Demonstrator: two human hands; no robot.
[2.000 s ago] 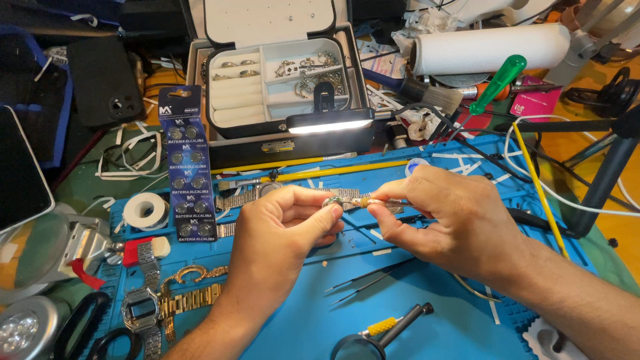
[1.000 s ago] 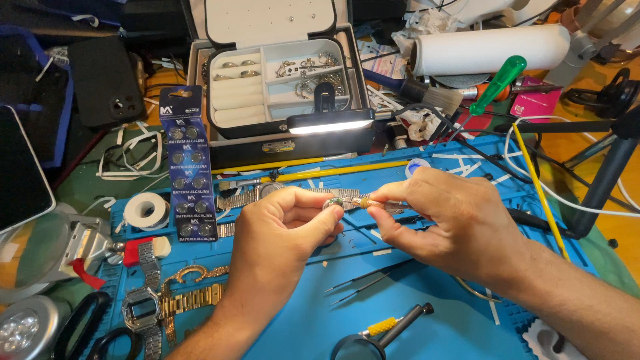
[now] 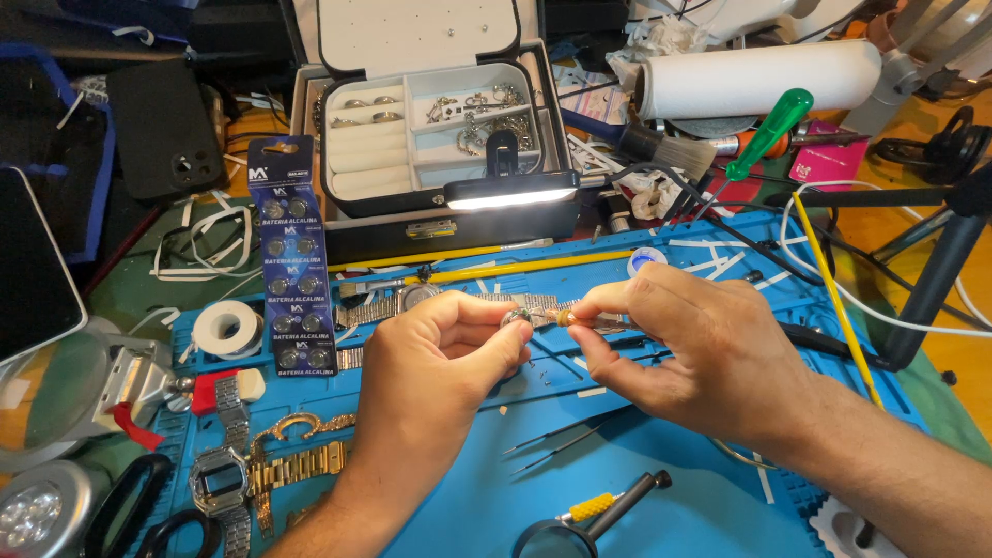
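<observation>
My left hand pinches a small round metal piece, perhaps a watch movement or case, between thumb and fingertips. My right hand grips a small brass-coloured tool or part, its tip at or very near the round piece; the fingers hide much of it. Behind the hands lie steel watch bracelets. Below them, thin tweezers rest on the blue mat. A digital watch with a steel bracelet and a gold-coloured bracelet lie left of my left forearm.
A jewellery box stands behind, with a lit lamp at its front edge. Around it are a button-cell blister card, a paper roll, a green-handled screwdriver and a white spool. A magnifying glass lies in front; black scissors at left.
</observation>
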